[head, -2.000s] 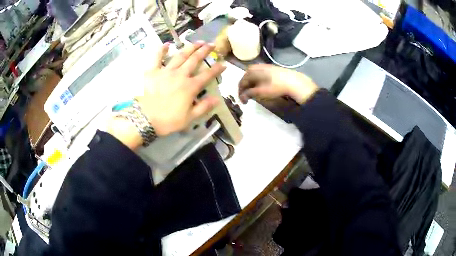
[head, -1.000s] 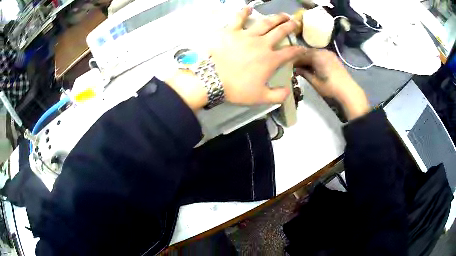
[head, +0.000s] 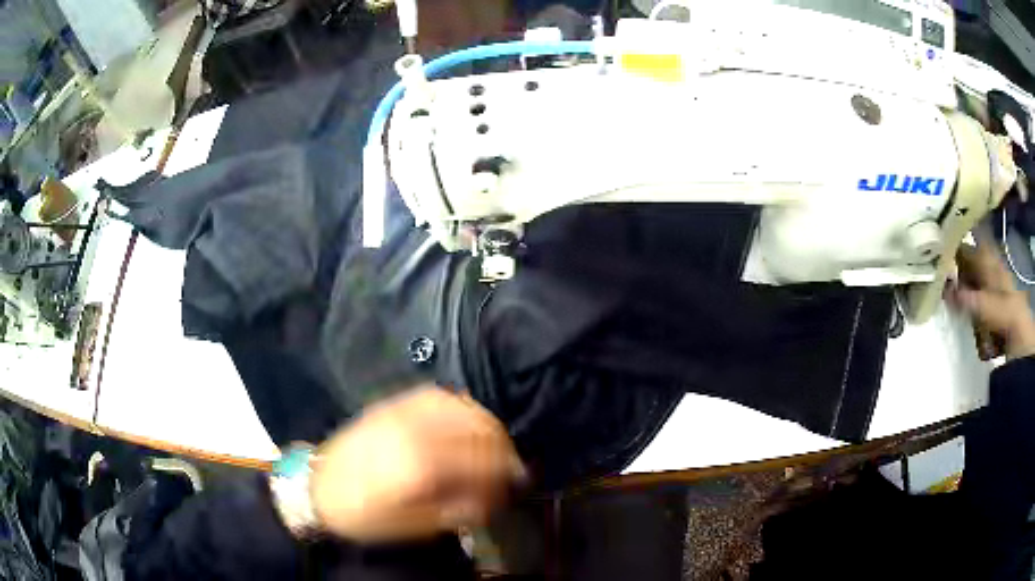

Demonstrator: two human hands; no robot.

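A dark garment (head: 681, 340) lies under and around the white JUKI sewing machine (head: 704, 136), with pale stitching near its right edge. Its greyer part (head: 272, 216) spreads left of the machine head, and a round button (head: 421, 348) shows on it. The presser foot area (head: 497, 259) is over the dark cloth. My left hand (head: 414, 465), with a watch at the wrist, is blurred above the cloth's front edge; its fingers are unclear. My right hand (head: 993, 304) is at the machine's right end, partly hidden by it, so its grip is unclear.
The white table (head: 726, 437) has a wood-coloured front edge. A blue tube (head: 488, 51) with a white end curves left of the head. A control panel (head: 840, 17) sits on top. Another machine or metal fixture (head: 40, 255) stands at the far left.
The view has swung left, showing the machine head and more garment. My left hand has left the machine's top and moved down over the cloth. My right hand remains near the machine's right end.
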